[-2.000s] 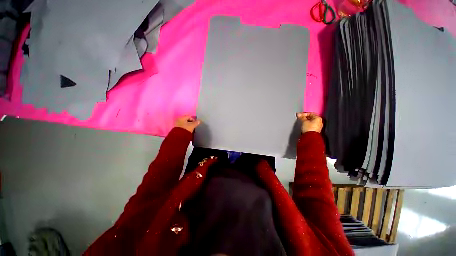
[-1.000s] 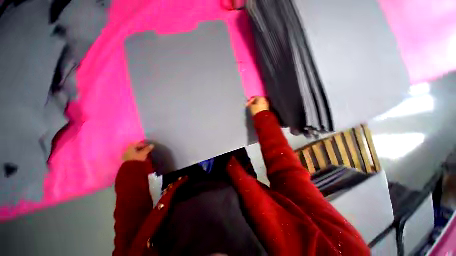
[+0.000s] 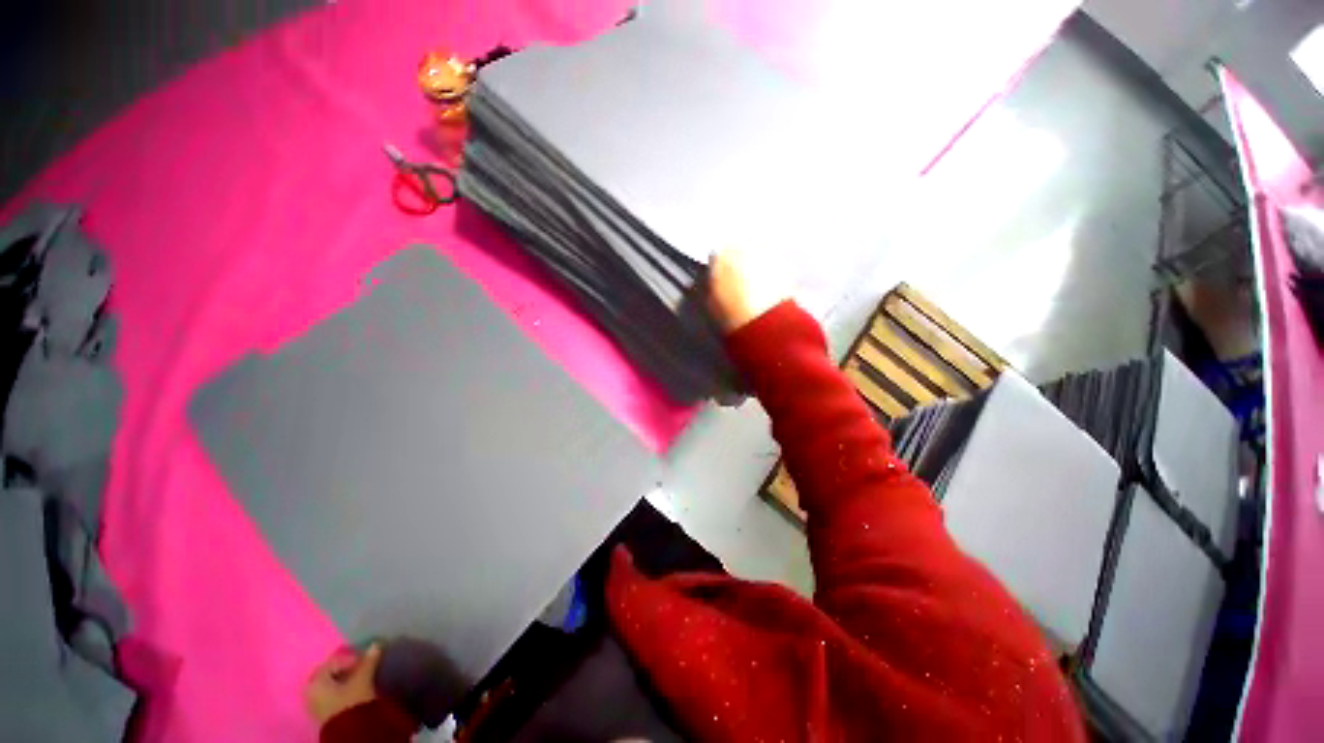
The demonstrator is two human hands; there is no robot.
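A grey cut panel (image 3: 436, 450) lies on the pink cover before me, notched edge away from me. My left hand (image 3: 346, 688) pinches its near left corner, low in the view. My right hand (image 3: 729, 295) is on the near edge of the panel stack (image 3: 639, 109), at its grey top face. Its fingertips are partly hidden, so the grip is unclear. The stack's dark layers are fanned out on the side facing the cut panel. Scissors (image 3: 421, 186) with red and dark handles lie beside the stack's far end.
A shiny orange-gold ornament (image 3: 444, 76) stands by the stack's far corner. Untidy grey pieces (image 3: 58, 436) lie at the left on the pink cover (image 3: 262, 189). A wooden pallet (image 3: 929, 349) and floor stacks of panels (image 3: 1034, 508) are at the right. Another pink-covered table (image 3: 1285, 436) is at the far right.
My right hand has let go of the cut panel and moved to the stack. My left hand is still at the panel's corner. The view has turned to the right.
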